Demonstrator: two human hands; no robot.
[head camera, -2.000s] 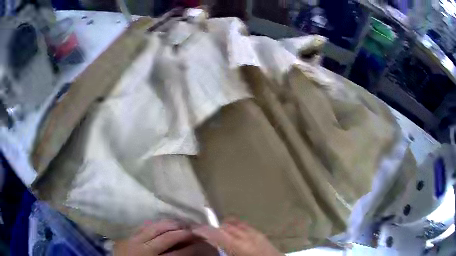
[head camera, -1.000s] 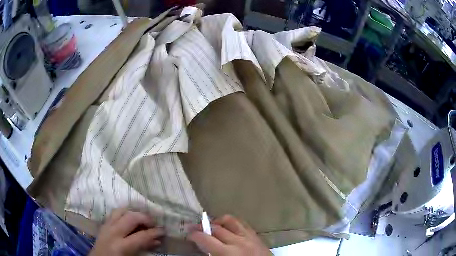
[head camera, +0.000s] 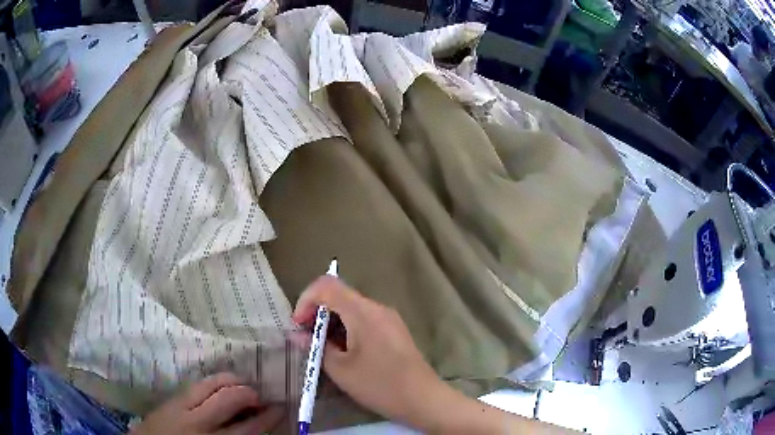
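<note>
The khaki jacket body (head camera: 340, 204) lies spread over the table, with its striped cream lining (head camera: 161, 221) on the left part. My right hand (head camera: 361, 348) holds a white marking pen (head camera: 313, 370) between thumb and fingers. The pen's white end points up and away, its purple end down toward me. My right fingertips touch the lining's right edge near the front. My left hand (head camera: 212, 408) rests on the cloth at the front edge, partly cut off by the picture's bottom; its fingertips lie on the lining hem.
The cream Brother sewing machine (head camera: 680, 280) stands at the right, its needle area beside the jacket's white strip (head camera: 595, 263). Thread snips (head camera: 671, 420) lie at the bottom right. A container with something pink (head camera: 55, 81) is at the upper left. A plastic-lined crate (head camera: 59, 403) is at the lower left.
The view has shifted, so the garment appears further left. My right hand has risen from the front edge, and the pen now shows at full length in it. My left hand stays at the hem.
</note>
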